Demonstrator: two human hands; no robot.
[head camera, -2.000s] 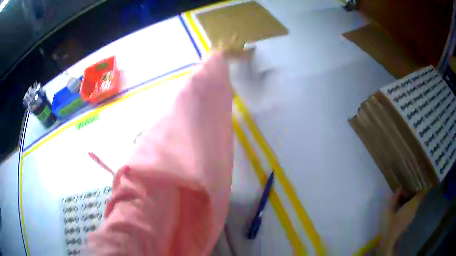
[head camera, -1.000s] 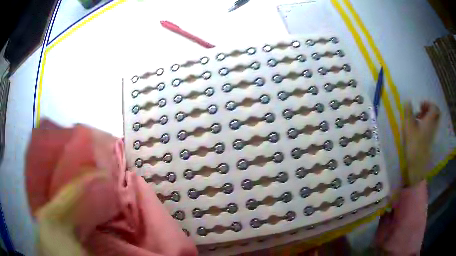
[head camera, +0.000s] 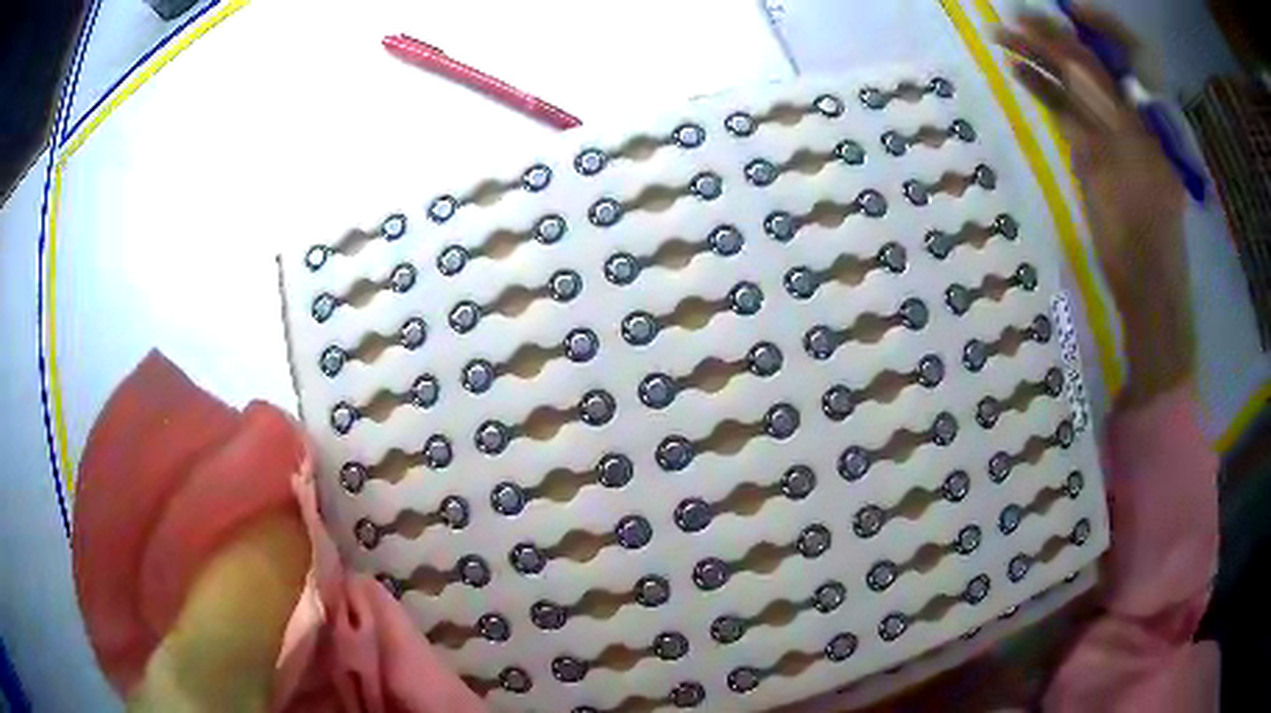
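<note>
The white parts tray (head camera: 669, 404) lies in front of me, with rows of dumbbell-shaped cutouts and small round dark-rimmed parts at their ends. My right hand (head camera: 1094, 105) is beyond the tray's upper right corner, blurred, with the blue marker pen (head camera: 1160, 126) held in its fingers. A pale, blurred shape that looks like my left hand (head camera: 230, 613) is at the lower left beside bright pink cloth (head camera: 160, 474). Its fingers and any grip are hidden. A pink sleeve overlaps the tray's lower left edge.
A red pen (head camera: 481, 81) lies beyond the tray. A white paper sheet (head camera: 739, 56) is behind the tray's far edge. A printed label (head camera: 1069, 362) is on the tray's right edge. A brown-edged stack (head camera: 1234, 181) stands at the far right. Yellow tape lines (head camera: 1038, 181) run down the right.
My right hand has moved up and taken the blue pen off the bench. The tray appears larger and lower left in view. The pink cloth has shifted slightly down.
</note>
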